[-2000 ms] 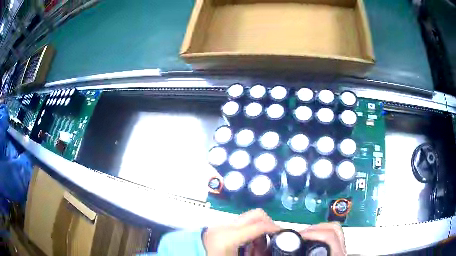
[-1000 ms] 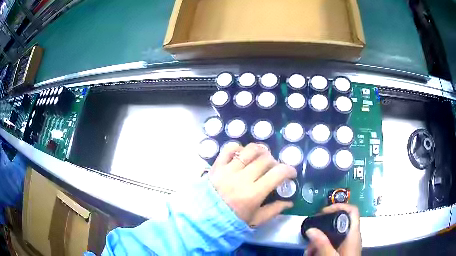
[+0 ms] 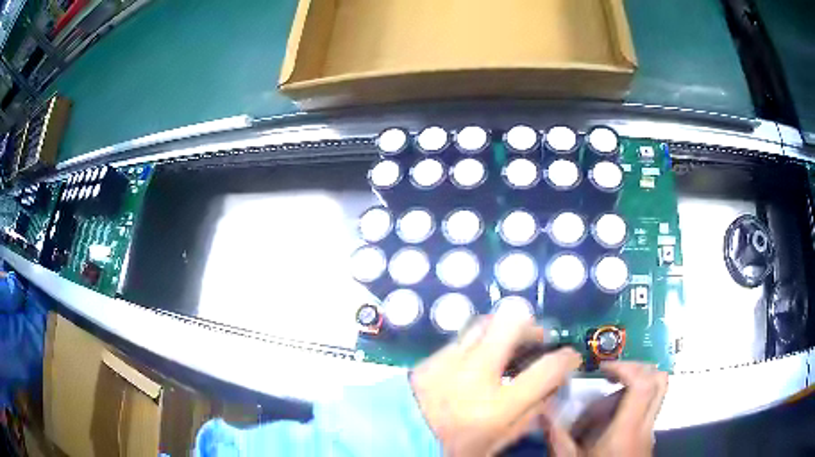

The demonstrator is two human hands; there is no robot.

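Note:
A green circuit board (image 3: 657, 205) carries rows of black capacitors with pale round tops (image 3: 463, 227). A capacitor (image 3: 514, 311) stands in the front row just beyond my left hand (image 3: 491, 384). A copper-orange choke coil (image 3: 607, 341) sits near the board's front edge, another (image 3: 368, 316) at its front left corner. My left hand is bent over the front edge, fingertips towards my right hand (image 3: 625, 409). Between the hands is a blurred, partly hidden capacitor, apparently in my right hand's fingers. Whether my left hand grips it cannot be told.
The board lies across the conveyor's metal rails (image 3: 268, 337). More part-filled boards (image 3: 98, 228) lie at the far left. An open cardboard box (image 3: 465, 80) stands on the green surface beyond the line. Brown cartons (image 3: 80, 384) and a blue sleeve (image 3: 22, 312) are at the lower left.
My left hand has moved right and down from the front row, where a capacitor now stands upright. My right hand has stayed near the front edge. The view has shifted slightly.

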